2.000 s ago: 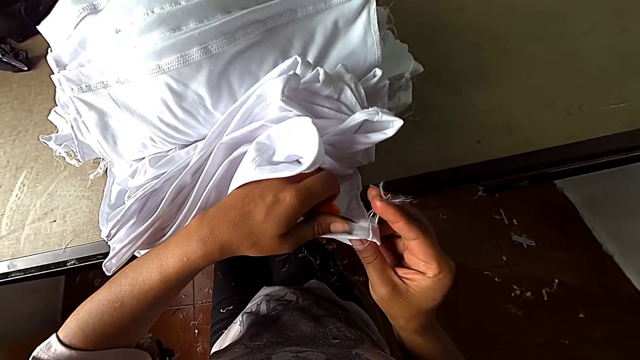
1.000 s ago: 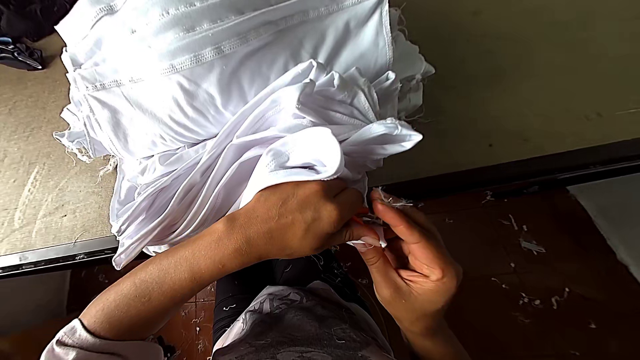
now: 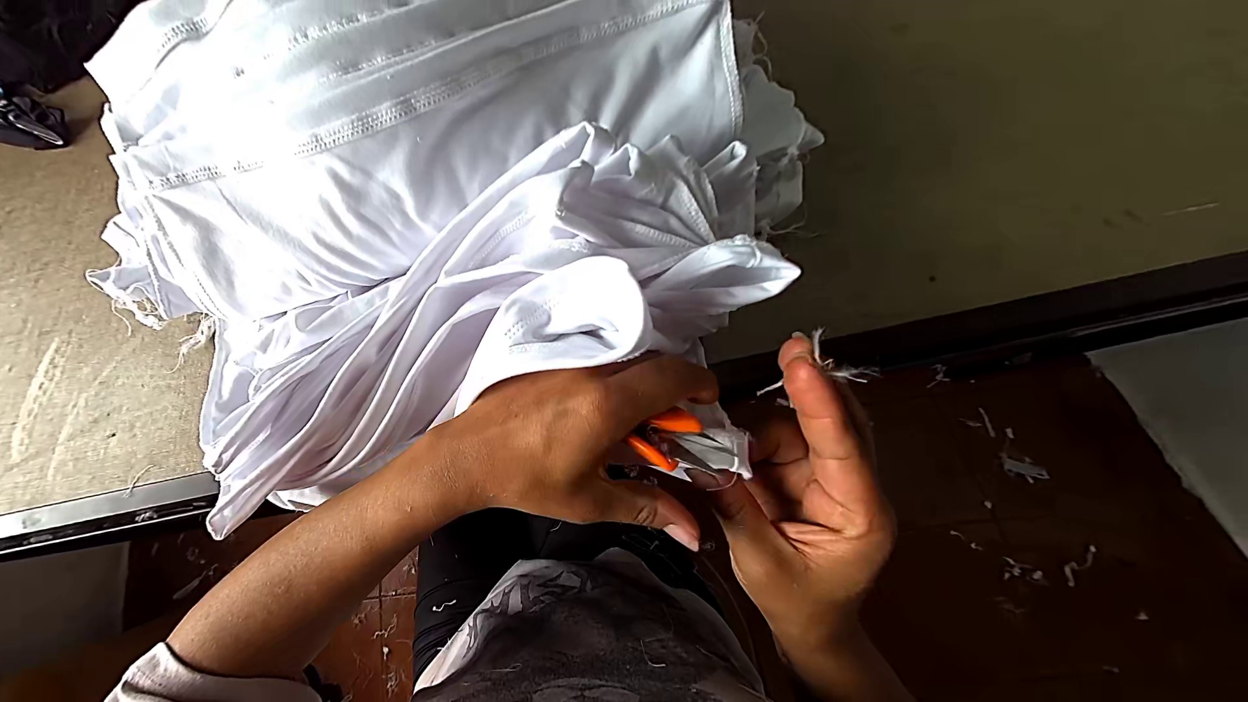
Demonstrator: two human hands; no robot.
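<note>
White garments (image 3: 390, 185) with overlock seams lie piled in front of me, the nearest one bunched and hanging over the table's edge. My left hand (image 3: 575, 439) holds small orange-handled thread snips (image 3: 673, 439), whose metal blades point right at a fabric corner (image 3: 726, 450). Most of the snips' grip is hidden under my left fingers. At that corner, my right hand (image 3: 814, 487) pinches the fabric with the thumb and lower fingers. Its index finger is raised, with loose white thread ends (image 3: 824, 366) around the tip.
The worktable (image 3: 975, 166) has a dark front edge that runs across the view. A black object (image 3: 29, 119) sits at the far left. Thread scraps (image 3: 1022, 468) are scattered on the reddish-brown floor. My legs and patterned top are just below my hands.
My left fingers have spread, and the orange handles and blades now show clearly. My right index finger has lifted away from the fabric corner. The garment pile has stayed in place.
</note>
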